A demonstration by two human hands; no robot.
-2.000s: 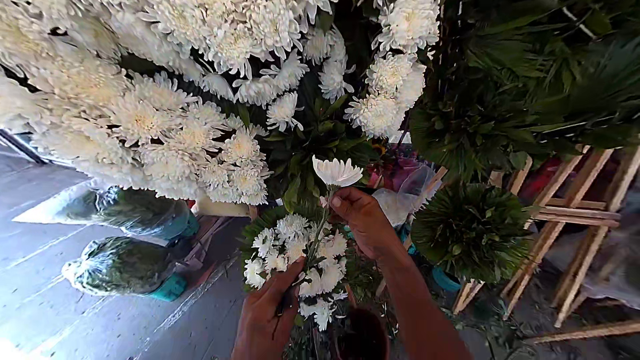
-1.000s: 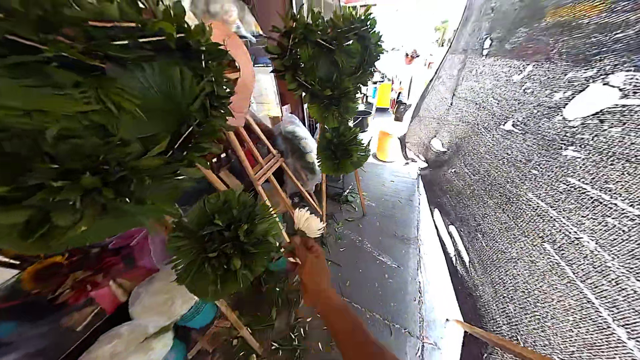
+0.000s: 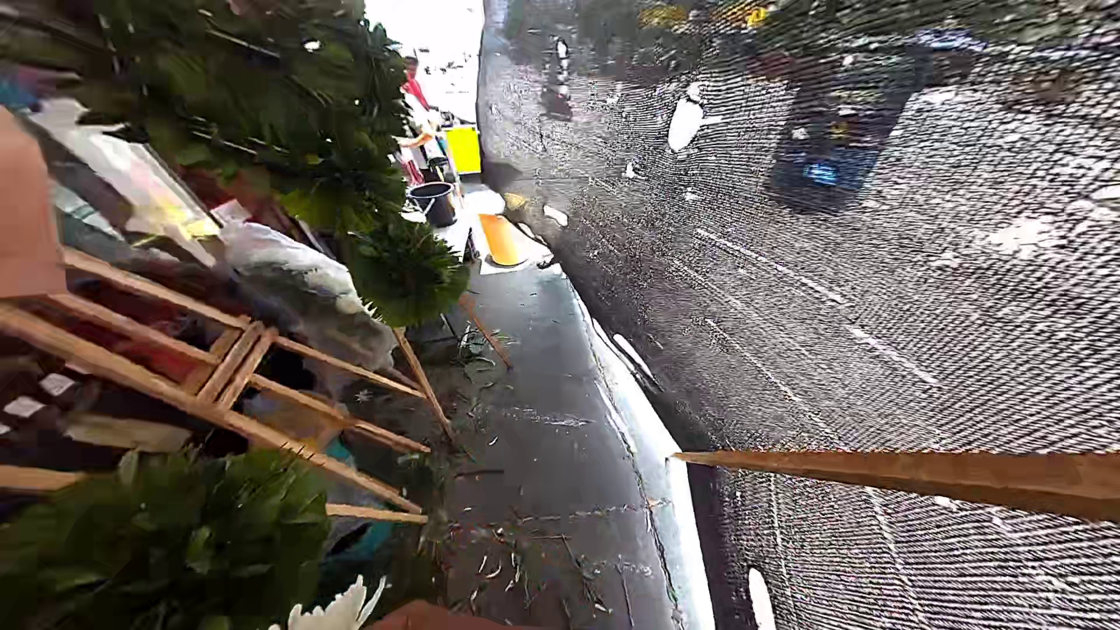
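Observation:
At the bottom edge of the head view, a small part of my right hand (image 3: 446, 618) shows, cut off by the frame. Right beside it, on its left, is a white chrysanthemum bloom (image 3: 337, 608), also partly cut off. The fingers and the flower's stem are out of sight. A round cluster of dark green leaves (image 3: 175, 542) lies left of the bloom. My left hand is not in view.
Wooden easel frames (image 3: 236, 367) and a tall leaf arrangement (image 3: 262, 114) stand on the left. Leaf scraps litter the grey floor (image 3: 542, 420). Shade netting (image 3: 787, 262) fills the right, with a wooden pole (image 3: 919, 477) before it. A black bucket (image 3: 434, 203) and a person (image 3: 418, 92) are farther back.
The view has swung far right, away from the white flower arrangement. My left hand has left the view; my right hand and the white bloom are now low at the frame's edge.

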